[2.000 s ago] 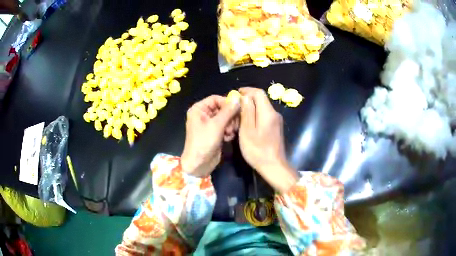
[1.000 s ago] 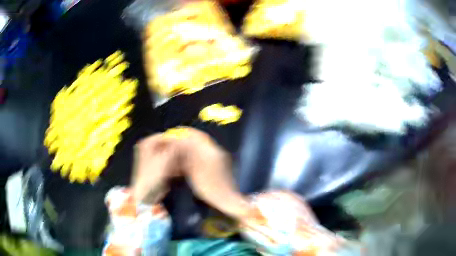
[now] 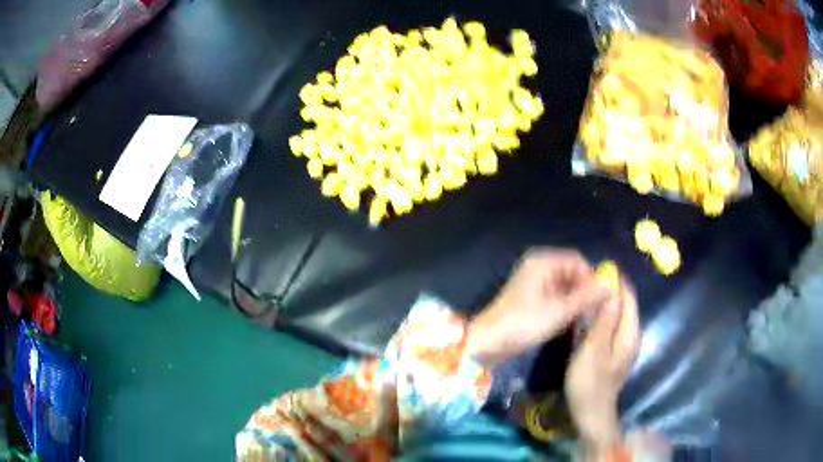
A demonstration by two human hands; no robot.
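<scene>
My left hand [image 3: 539, 296] and my right hand [image 3: 609, 347] meet at the fingertips over the black sheeting. A small yellow piece [image 3: 607, 274] shows between their fingertips, so both hands are on it. Their other fingers are slightly blurred. Two loose yellow shells [image 3: 657, 246] lie just beyond my right hand. A wide pile of plump yellow stuffed pieces [image 3: 415, 113] lies at upper centre. A clear bag of yellow shells [image 3: 661, 117] lies at upper right. Round yellow loops [image 3: 544, 418] of a tool show at the table edge, partly hidden by my forearms.
White fibrefill [image 3: 794, 316] is at the right edge. A red bag [image 3: 756, 45] and a second bag of yellow pieces [image 3: 794, 149] are at upper right. A white slip [image 3: 147, 165], a crumpled clear bag [image 3: 200, 189] and a thin yellow-green tool [image 3: 237, 226] lie at left. A blue basket [image 3: 52, 397] stands lower left.
The view has swung left, so the table's things sit further right in the picture. The fingertips remain together on a yellow piece. The green floor and blue basket now show at lower left.
</scene>
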